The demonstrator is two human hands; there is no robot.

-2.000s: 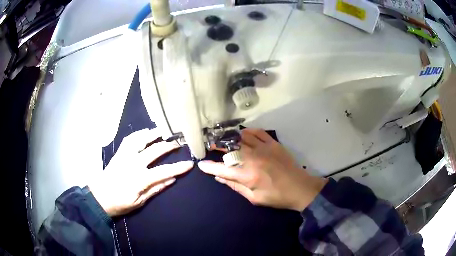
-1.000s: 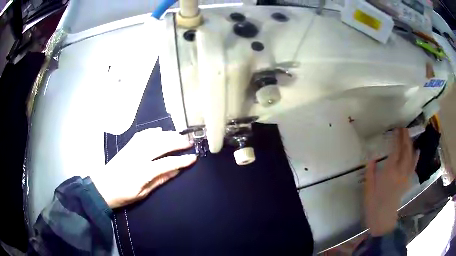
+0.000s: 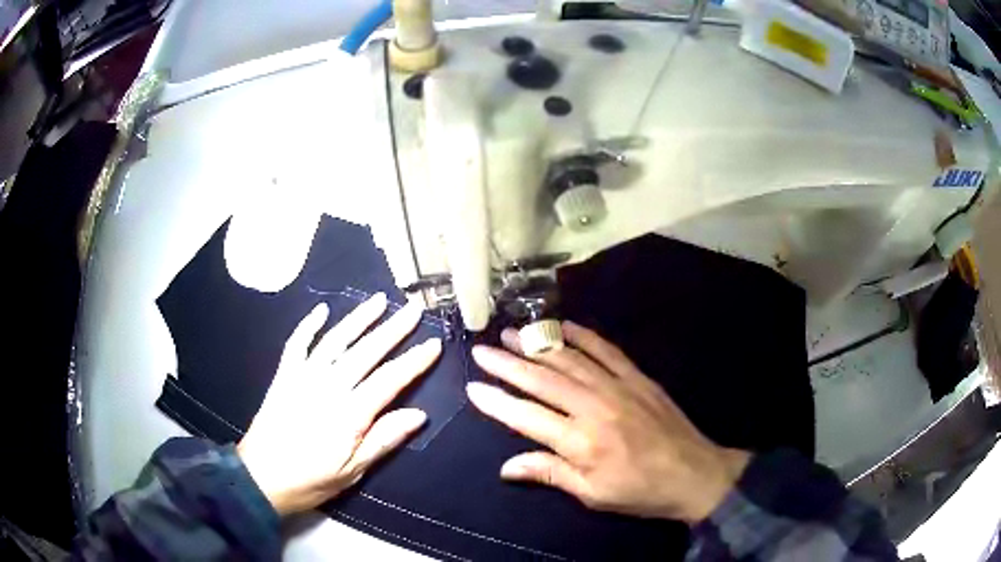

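A dark navy garment panel (image 3: pixel 703 351) lies across the machine bed and under the needle area, with a rounded cutout at its upper left. A pocket piece (image 3: pixel 439 401) with a pointed end and pale stitching lies on it between my hands. My left hand (image 3: pixel 351 406) lies flat on the cloth left of the presser foot (image 3: pixel 452 318), fingers spread. My right hand (image 3: pixel 604 428) lies flat on the cloth to the right, fingertips near the foot and the lower pale knob (image 3: pixel 541 336). The needle tip is too small to tell.
The cream JUKI machine (image 3: pixel 724 143) fills the back and right. A white box with a yellow label (image 3: pixel 796 46) and a green item (image 3: pixel 946 101) lie on top. A blue tube (image 3: pixel 366 26) is behind the head. A dark cloth bundle (image 3: pixel 946 335) is at the far right.
The panel has turned, its cutout and stitched edge now at the left and its plain part spread right. My right hand has come back from the far right onto the cloth. My left fingers have spread.
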